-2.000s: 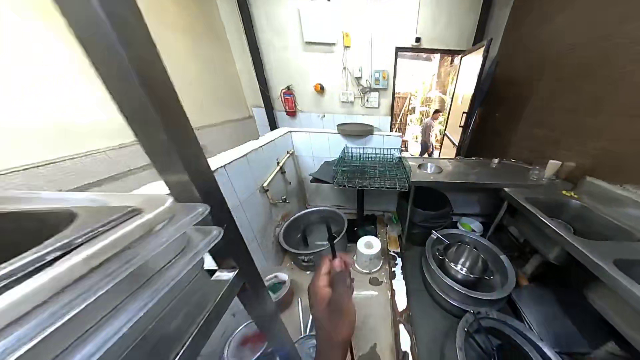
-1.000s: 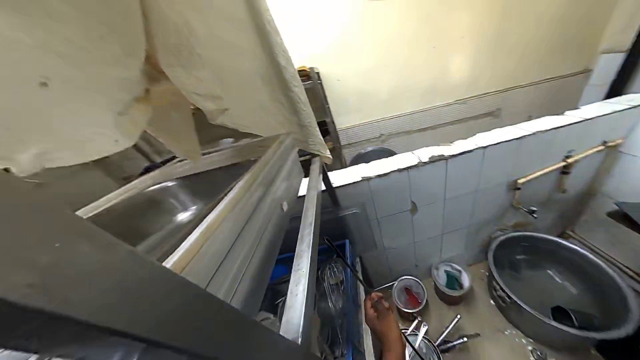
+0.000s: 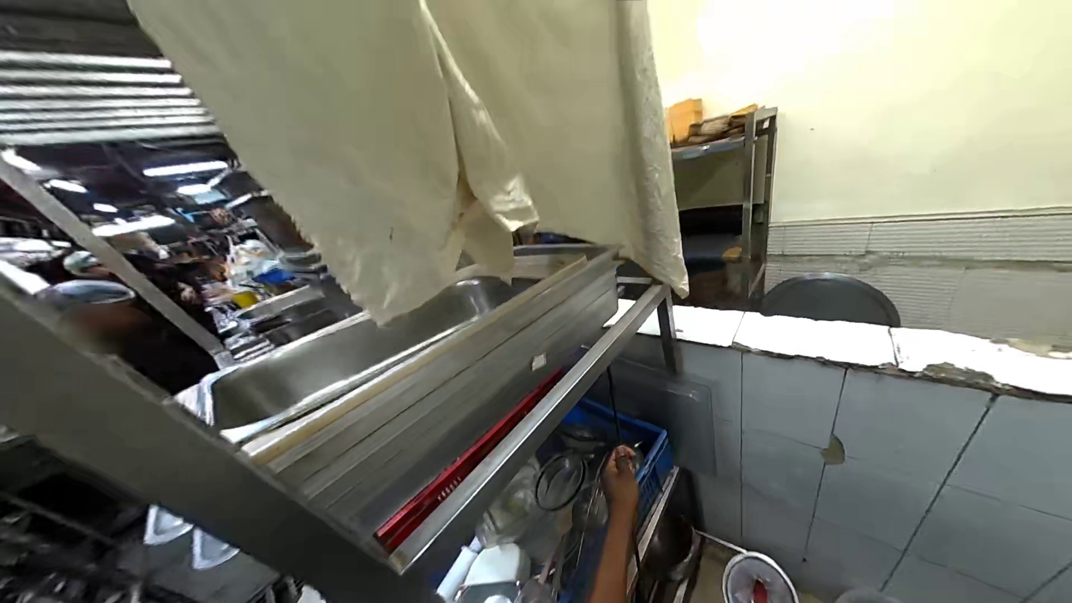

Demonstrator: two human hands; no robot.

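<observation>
One of my hands, probably the right (image 3: 621, 479), is closed around a thin dark rod (image 3: 614, 406) that points upward. The hand is over a blue plastic crate (image 3: 658, 469), which holds wire whisk-like tools and other utensils on the lower level of a steel rack. A round wire loop (image 3: 559, 482) lies just left of the hand. Above the crate, stacked steel trays (image 3: 452, 377) rest on the rack's upper level, with a red tray edge (image 3: 473, 461) beneath them. My left hand is not in view.
A cream cloth (image 3: 536, 126) hangs over the trays. At right stands a low tiled wall (image 3: 888, 452) with a white top. A steel rack post (image 3: 167, 427) crosses the near left. Below lies a round container (image 3: 758, 582) with something red inside. Behind the wall is a shelf rack (image 3: 758, 201).
The view has swung strongly to the left. The hand with the dark rod, seen earlier near the round containers on the floor, is now over the blue crate.
</observation>
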